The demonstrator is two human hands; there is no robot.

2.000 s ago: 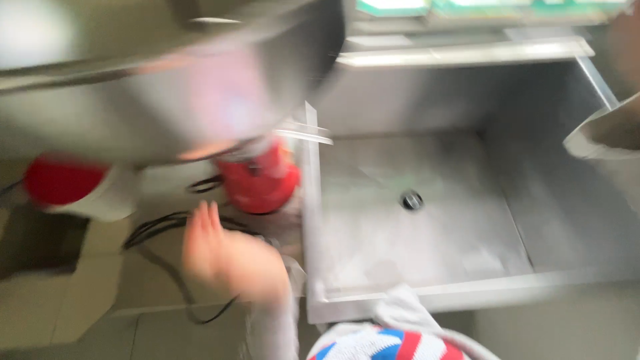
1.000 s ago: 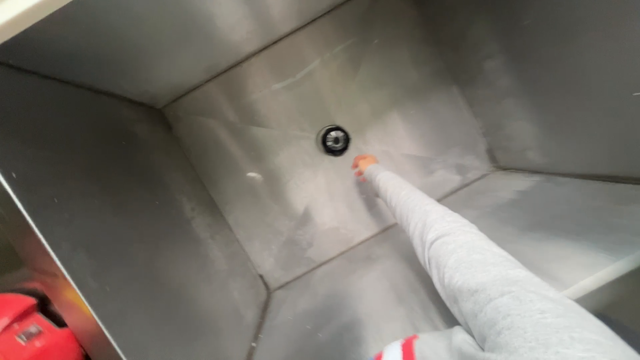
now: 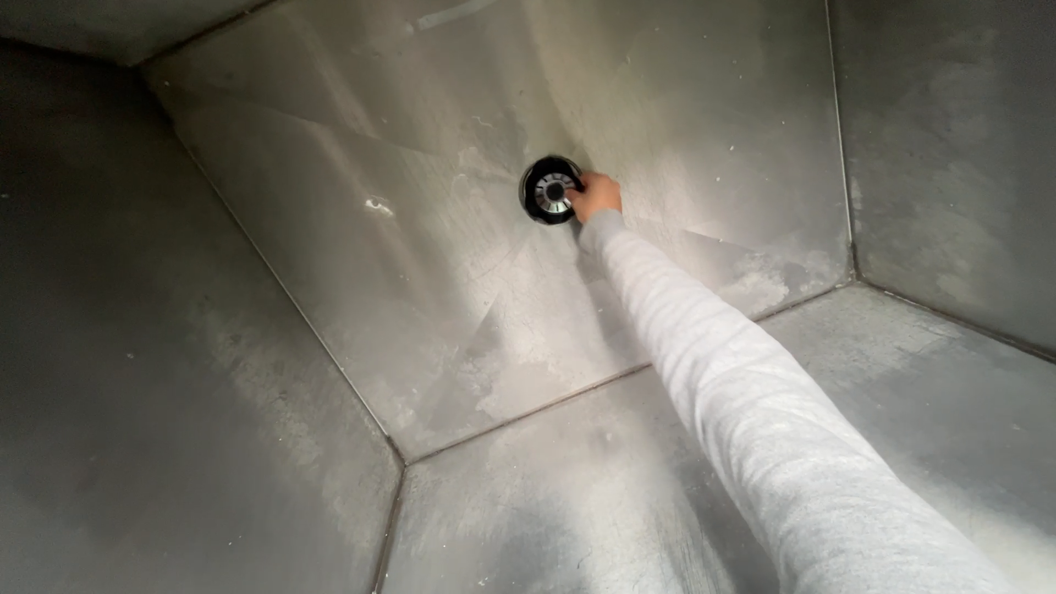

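My right hand [image 3: 599, 196], at the end of a long light grey sleeve, reaches down to the floor of a deep stainless-steel sink [image 3: 462, 272]. Its fingertips are on the right side of a round drain strainer [image 3: 554, 191] with a black rim and a slotted metal centre. The strainer sits at the drain opening. The fingers are bent and partly hidden by the back of the hand, so how firmly they grip does not show. My left hand is out of view.
Tall steel walls enclose the sink floor, with the left wall [image 3: 165, 330] in shadow and the right wall [image 3: 949, 148] stained. The near wall [image 3: 528, 511] runs below the forearm. Small pale specks and a whitish bit [image 3: 379, 207] lie on the floor.
My right hand has moved from just beside the drain onto the strainer's edge. The view has come down into the sink, and the red object at the left is out of frame.
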